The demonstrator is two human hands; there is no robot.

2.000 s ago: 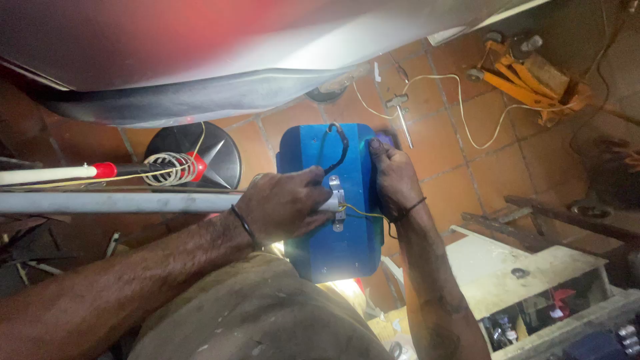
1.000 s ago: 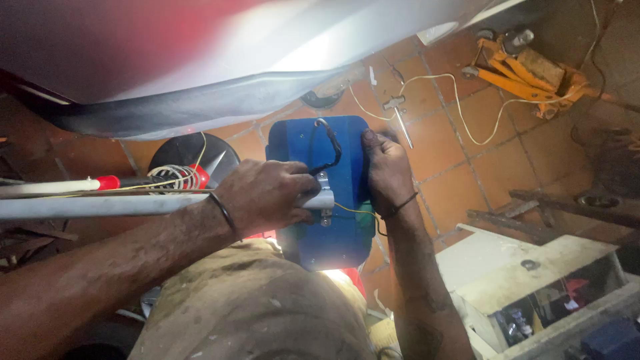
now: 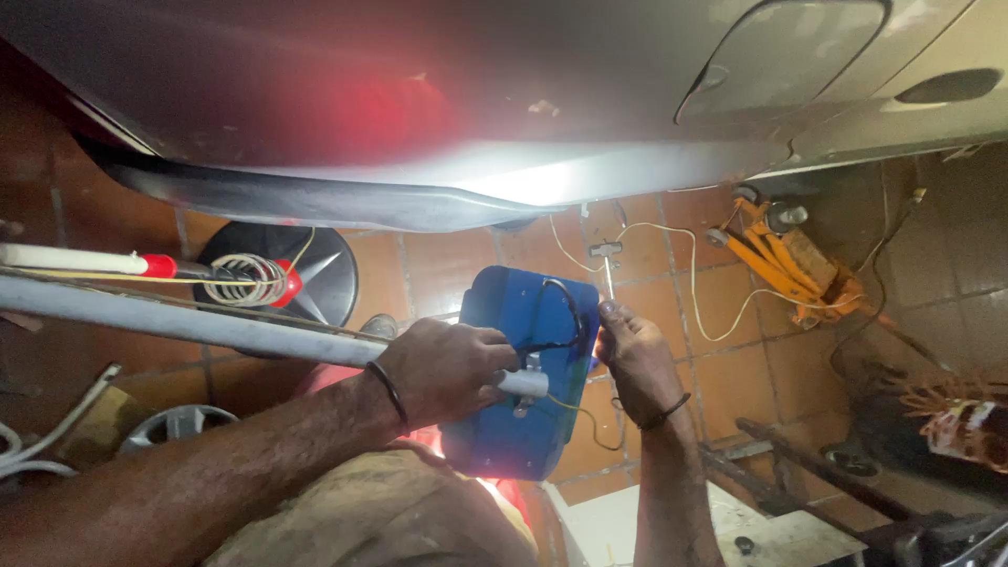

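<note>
A blue panel-like housing (image 3: 504,433) hangs in front of me, lit from its far side. A pale metal pipe (image 3: 189,319) runs in from the left and ends at a clamp (image 3: 533,384) on the housing's back. My left hand (image 3: 449,370) is closed around the pipe near that end. A black cable (image 3: 579,307) loops over the housing beside my left fingers, and a thin yellow wire (image 3: 587,413) hangs from near the clamp. My right hand (image 3: 634,346) grips the housing's right edge between thumb and fingers; its fingertips are partly hidden.
A car body (image 3: 472,102) with a dark lower trim spans the top. On the tiled floor are an orange floor jack (image 3: 787,260), a T-shaped metal tool (image 3: 606,256), a round black base (image 3: 335,276) with coiled cord (image 3: 244,279), and a pale cabinet (image 3: 606,520) at the bottom.
The housing has tilted, and its right side remains in my right hand. My left hand stays on the pipe. The view has shifted, showing more of the car.
</note>
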